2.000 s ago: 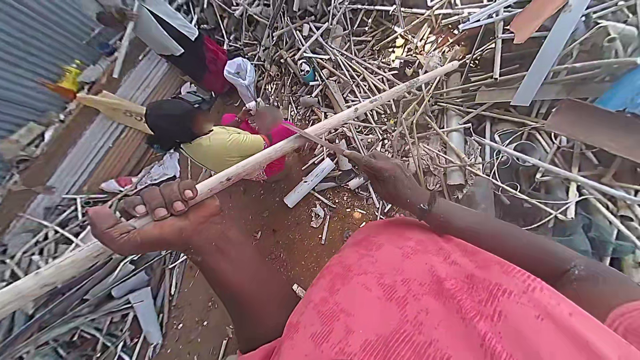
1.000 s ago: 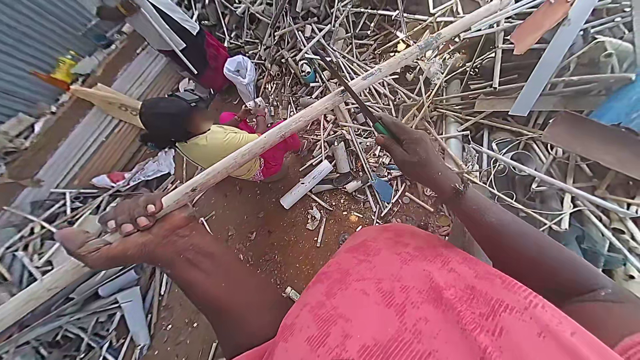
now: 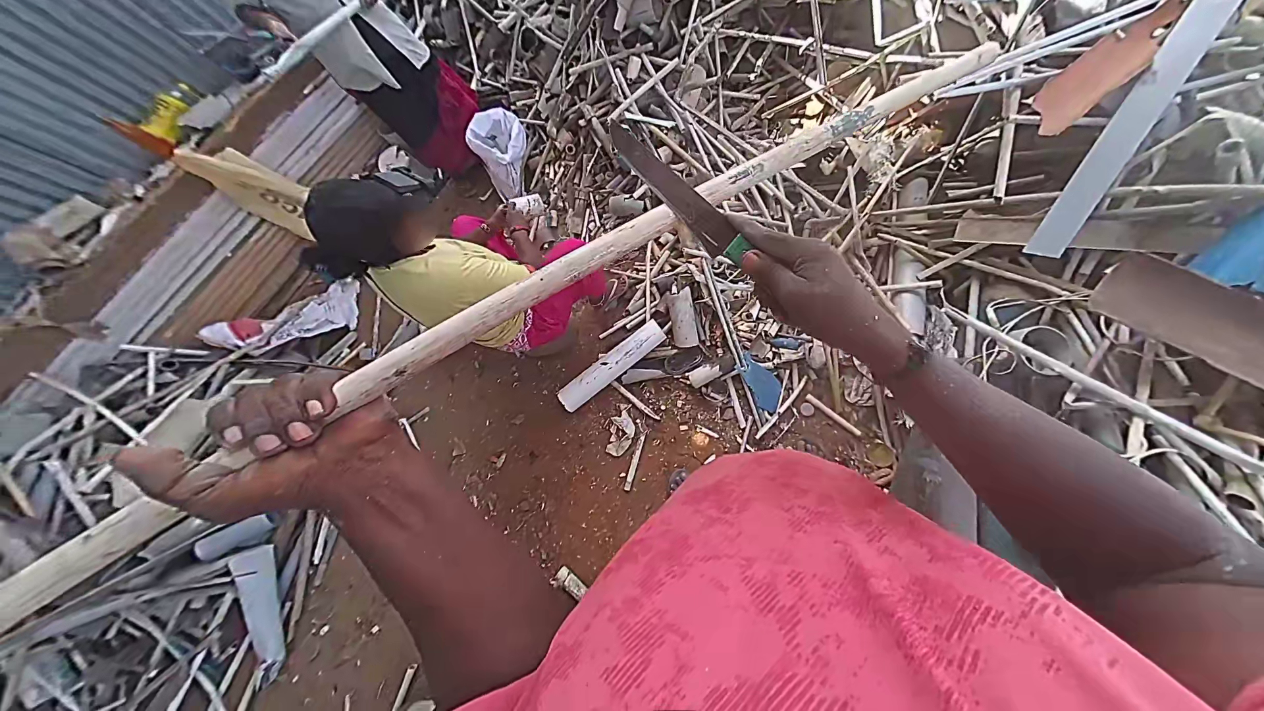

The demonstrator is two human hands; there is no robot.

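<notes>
A long, pale, scuffed pipe (image 3: 553,276) runs diagonally across the view, from the lower left to the upper right. My left hand (image 3: 272,444) is closed around its lower left part, with fingers curled over the top. On the right, my right hand (image 3: 810,281) grips the green handle of a knife (image 3: 671,188). Its broad dark blade points up and left and crosses the pipe near the middle; whether blade and pipe touch cannot be told.
A seated person in a yellow top (image 3: 449,286) is beyond the pipe, holding a short pipe piece (image 3: 526,204). Another person (image 3: 395,69) stands behind, near a white sack (image 3: 497,143). Heaps of scrap pipes (image 3: 1047,326) lie on both sides. A white pipe piece (image 3: 612,365) rests on brown soil.
The blade, seen as a thin strip two seconds ago, now shows its broad side. The seated person's hands have come up with a short pipe piece.
</notes>
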